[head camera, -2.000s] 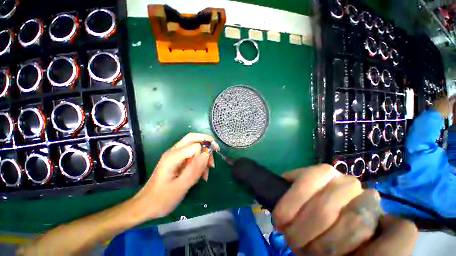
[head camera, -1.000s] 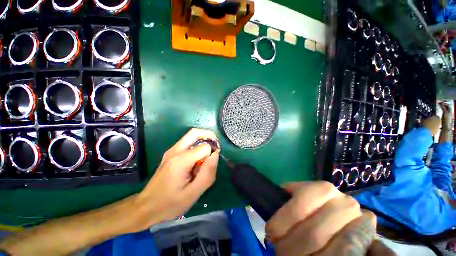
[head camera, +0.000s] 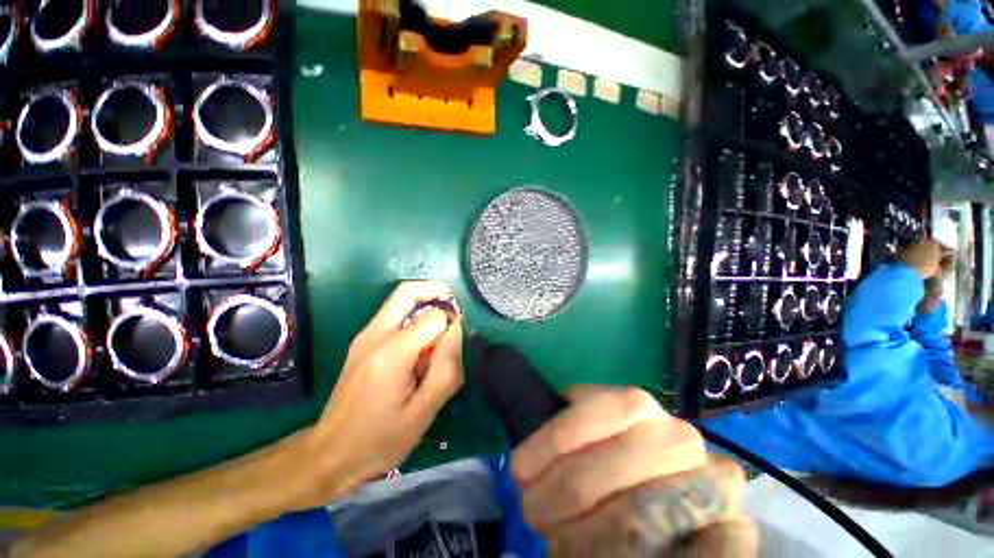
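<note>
My left hand is shut on a watch case, just left of the screw dish. Only part of the case's silver rim and a red-orange edge show between the fingers. My right hand grips a black electric screwdriver, which points up and left toward the case. The driver's tip is beside my left fingertips; contact with the case cannot be told. The round grey screw dish lies on the green bench, its surface densely dotted.
The left blister tray holds rows of watch cases. An orange fixture stands at the back beside a loose silver ring and beige pads. The right blister tray is near a person in a blue smock. A black cord trails right.
My right hand and the screwdriver have moved left. My left hand still holds the case, now turned more within the fingers. The view has shifted slightly.
</note>
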